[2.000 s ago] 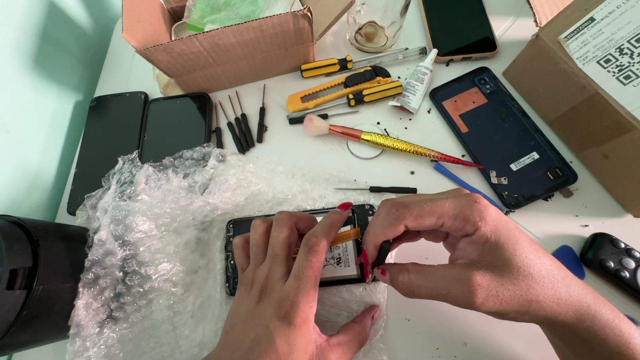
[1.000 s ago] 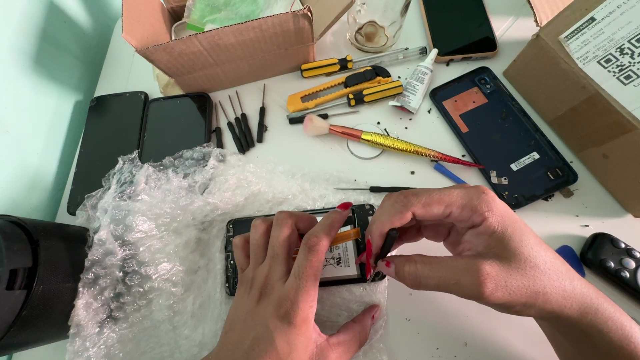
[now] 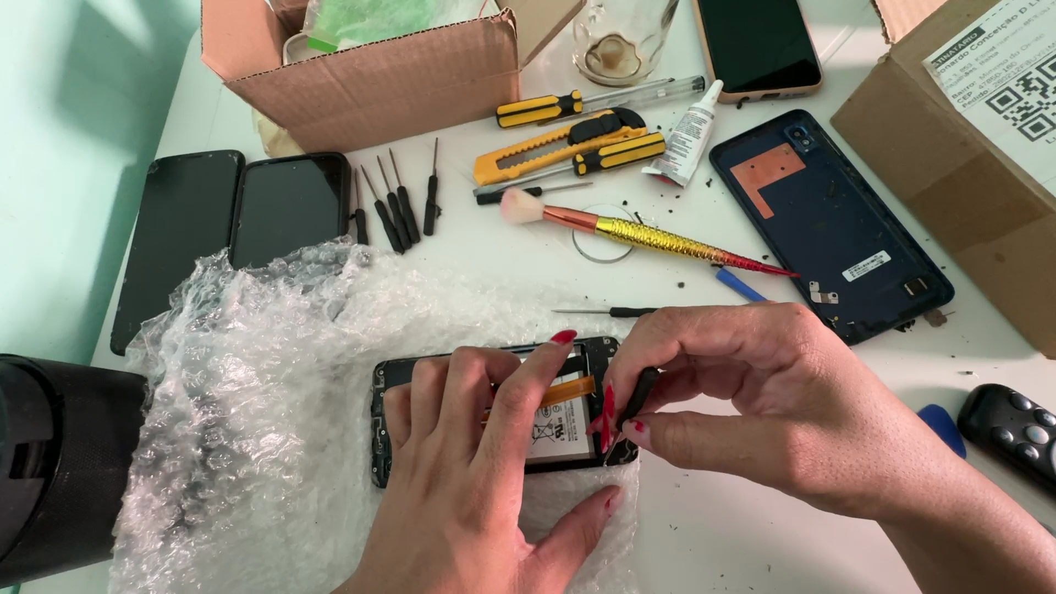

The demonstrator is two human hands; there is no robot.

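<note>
An opened smartphone, its battery and an orange flex cable exposed, lies on bubble wrap. My left hand rests spread over the phone's left and middle parts, fingers apart, hiding much of it. With fingertips and thumb, my right hand holds a small black-handled screwdriver, tilted, its thin shaft down at the phone's right end. The exact spot under the tip is hard to make out. Another small screwdriver lies just above my right hand.
Behind are a makeup brush, a yellow utility knife, a glue tube and a blue phone back cover. Cardboard boxes stand at both sides. Two dark phone screens lie left, above a black cylindrical object.
My right hand stays at the phone's right end, with small shifts of the fingers and of the screwdriver's tilt. My left hand keeps its place on the phone.
</note>
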